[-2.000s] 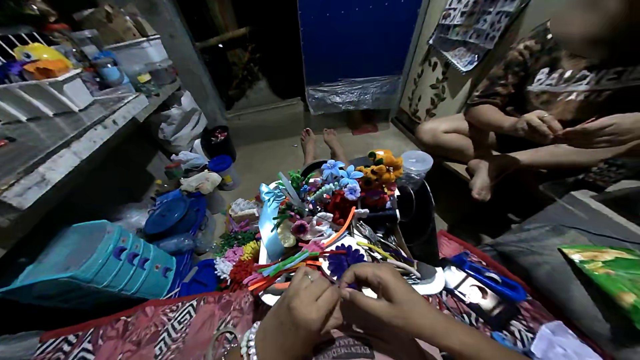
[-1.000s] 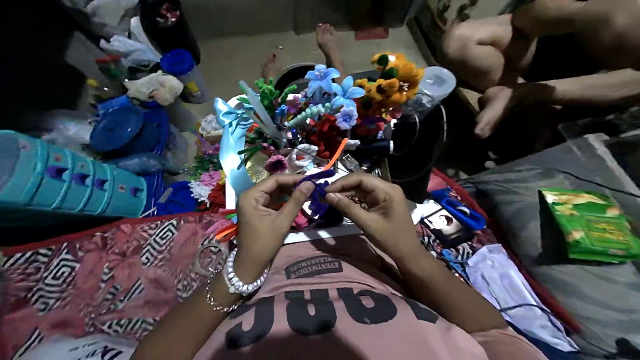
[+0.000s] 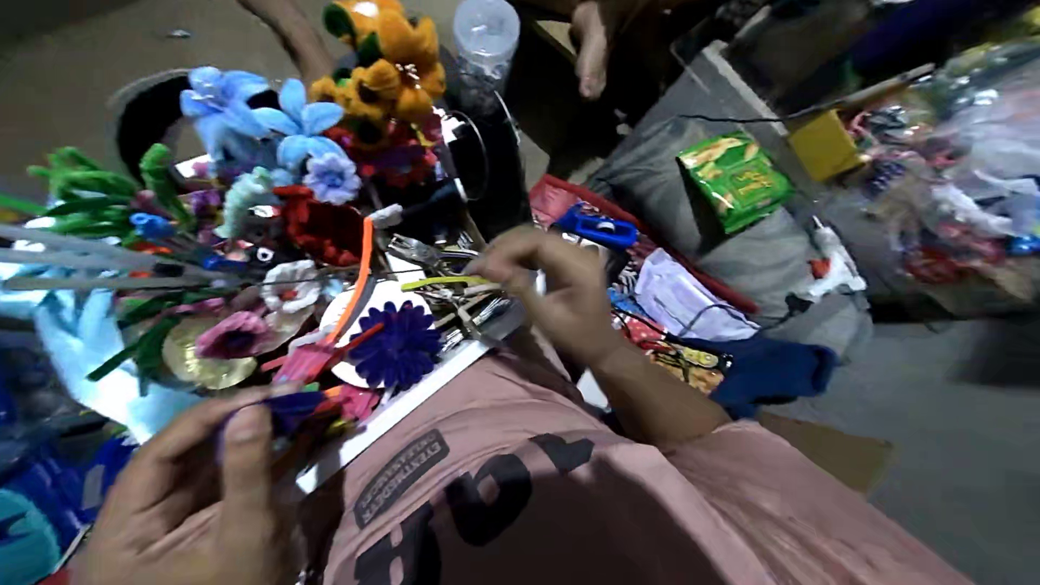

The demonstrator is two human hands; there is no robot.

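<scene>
My left hand (image 3: 203,487), at the lower left, pinches a dark purple fuzzy piece (image 3: 294,409) between thumb and fingers. Over the right side of a white tray (image 3: 390,418) is my right hand (image 3: 552,296), its fingertips at the end of a yellow-green pipe cleaner (image 3: 439,283); blur hides whether they grip anything. Metal pliers (image 3: 416,250) lie just left of those fingertips. A purple pipe-cleaner flower (image 3: 396,345) rests between my hands, beside an orange pipe cleaner (image 3: 357,280). Blue flowers (image 3: 301,122) and orange flowers (image 3: 394,73) stand behind, with green, red and white pieces around.
A clear plastic container (image 3: 486,36) stands beyond the orange flowers. To the right are a green snack packet (image 3: 735,180), a blue-handled tool (image 3: 597,226), a white hot glue gun (image 3: 835,264) and plastic bags (image 3: 991,187). Another person's foot (image 3: 591,49) shows at the top.
My hands, together at a purple piece one second ago, are now apart: the right is over the tools in the tray, the left at lower left with a purple piece. The view has swung right and closer.
</scene>
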